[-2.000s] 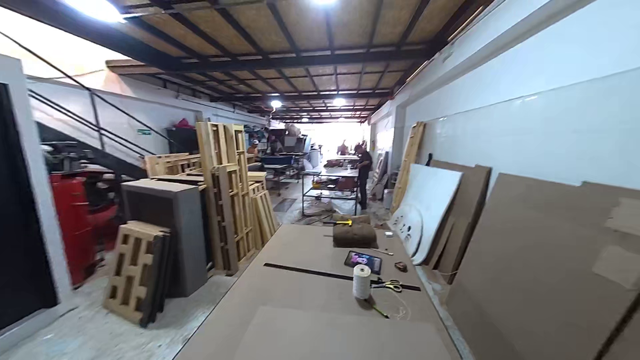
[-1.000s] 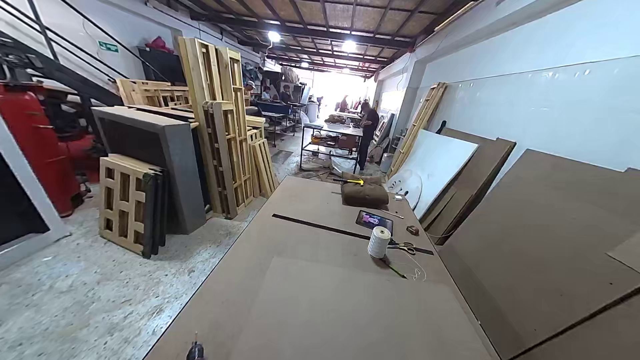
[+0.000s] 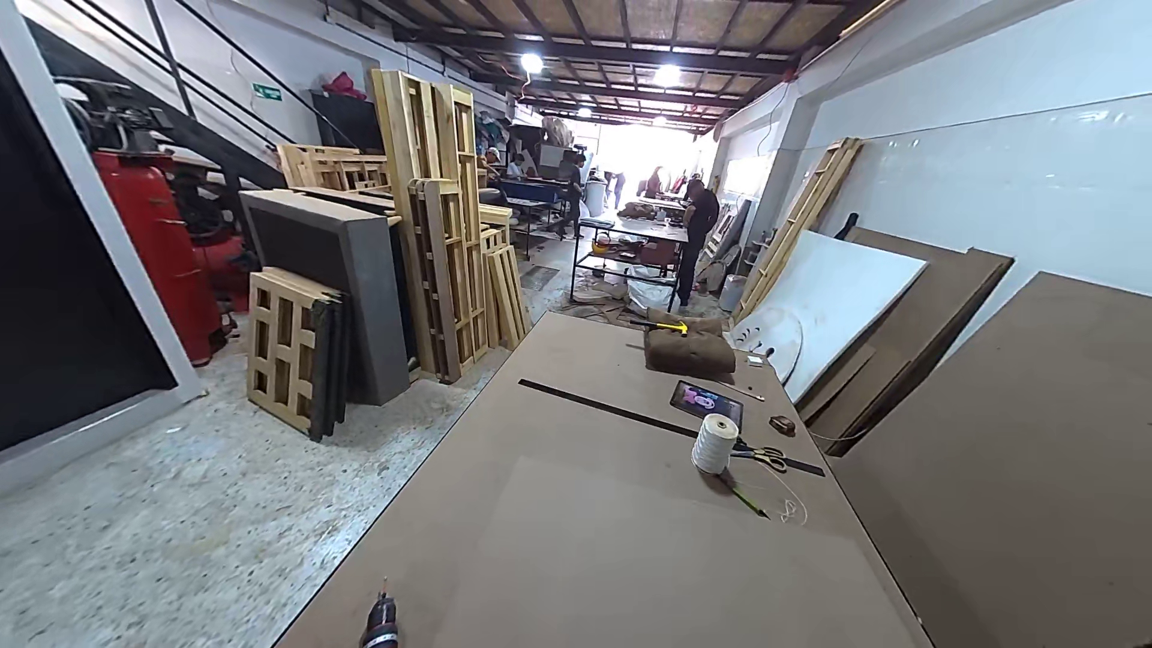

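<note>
Neither of my hands shows in the head view. The front part of a power drill (image 3: 382, 623), a thin bit in its chuck, enters at the bottom edge over the near left of the board-topped table (image 3: 576, 540); what holds it is hidden. On the table stands a spool of white cord (image 3: 715, 444). Scissors (image 3: 765, 457) lie right of it beside a dark flat strip (image 3: 603, 407), with a green pencil-like tool (image 3: 744, 499) nearer. Behind the spool lies a tablet or phone (image 3: 707, 403) with its screen lit. A yellow-headed hammer (image 3: 670, 327) rests on a brown tufted cushion (image 3: 689, 349).
Wooden frames (image 3: 432, 225) and a large grey panel-like box (image 3: 360, 297) stand left of the table. Brown boards (image 3: 1008, 432) and a white sheet (image 3: 837, 297) lean along the right wall. A red tank (image 3: 157, 252) is at far left. A person (image 3: 698, 236) stands by a farther table.
The view has swung down and left. The drill tip came into view at the bottom edge one second ago and now shows more fully.
</note>
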